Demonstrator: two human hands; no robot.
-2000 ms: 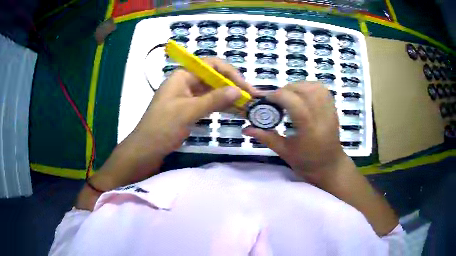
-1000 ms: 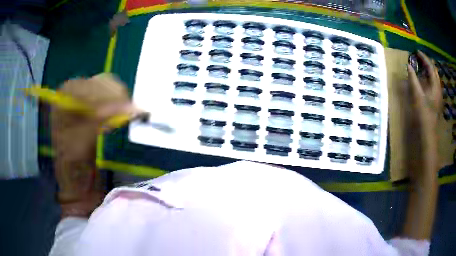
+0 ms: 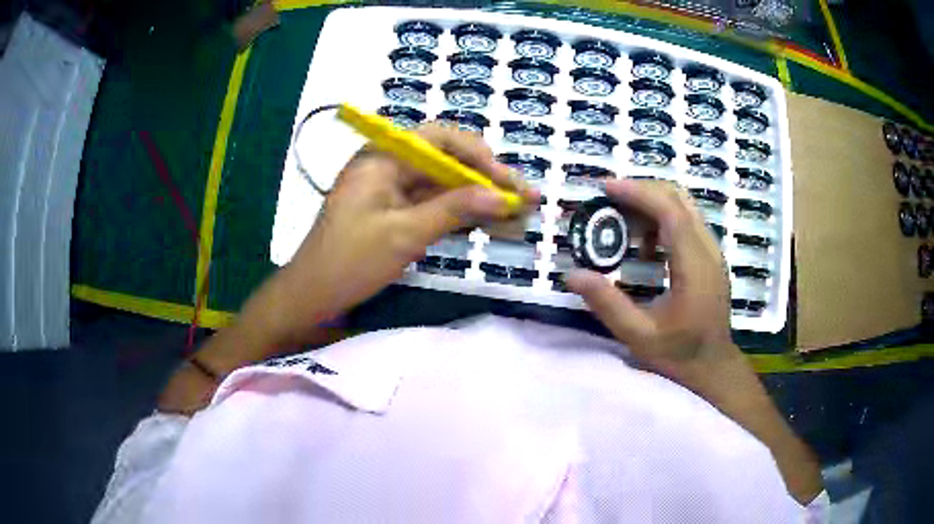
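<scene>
My left hand (image 3: 394, 205) holds the yellow test probe (image 3: 425, 159) like a pen over the white tray, its tip pointing right. My right hand (image 3: 681, 281) holds a round speaker driver (image 3: 600, 235) by its rim between thumb and fingers, with its ringed grey and dark face showing. The probe tip is a little left of this speaker, with a gap between them. Both hands are above the white tray (image 3: 770, 205), where speakers stand on edge in rows. My hands hide part of the lower rows. A thin lead loops from the probe's rear end.
Brown cardboard (image 3: 835, 225) lies right of the tray, with dark speakers (image 3: 911, 179) at its far right. A pale ribbed stack (image 3: 43, 194) stands at far left. Yellow tape lines mark the green mat (image 3: 261, 133). Clear trays show at the back.
My right hand has come back from the cardboard at right with a speaker. My left hand with the probe has moved right, from the tray's left edge to over the tray.
</scene>
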